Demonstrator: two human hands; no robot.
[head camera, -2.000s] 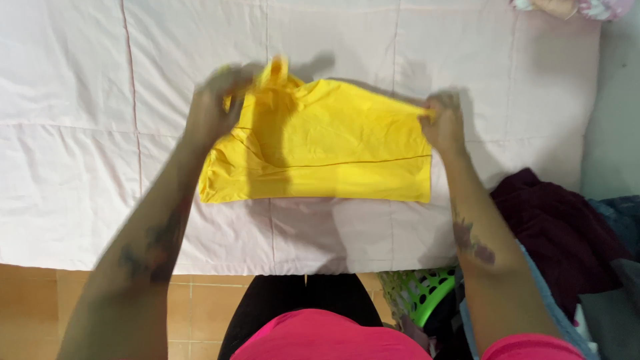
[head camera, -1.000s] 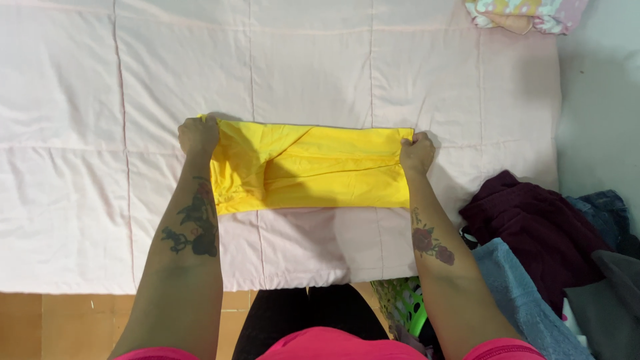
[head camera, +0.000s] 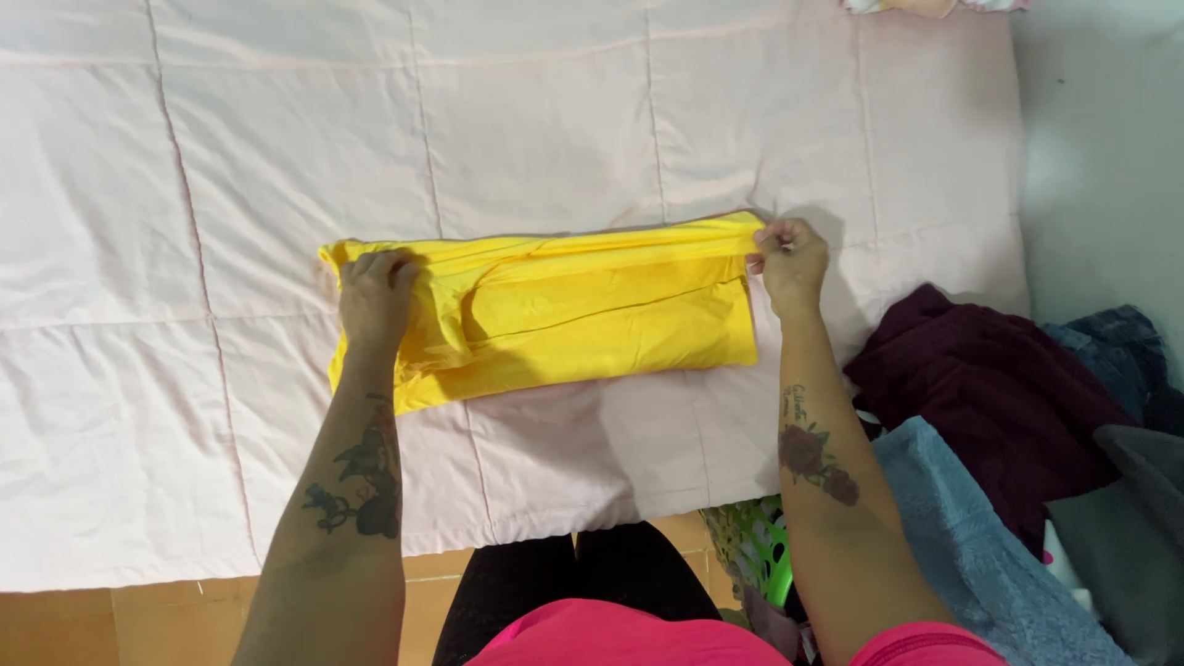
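A yellow garment (head camera: 601, 310) lies on a pale pink quilted bedcover (head camera: 555, 129), its upper edge turned over in a narrow band. My left hand (head camera: 375, 287) rests on the garment's upper left corner; its fingers curl over the cloth, and whether they pinch it is hard to tell. At the upper right corner, my right hand (head camera: 791, 264) pinches the end of the folded band between thumb and fingers.
Right of my right arm lies a pile with a maroon cloth (head camera: 980, 398), a light blue fluffy towel (head camera: 971, 527) and denim (head camera: 1110, 351). A green plastic basket (head camera: 772, 555) stands below the bed edge. A patterned cloth (head camera: 934, 5) lies at the top right.
Two seconds ago the garment was taller, its upper part held loosely by both hands. It now lies as a narrower strip, its top edge folded over. My left hand has shifted onto the cloth.
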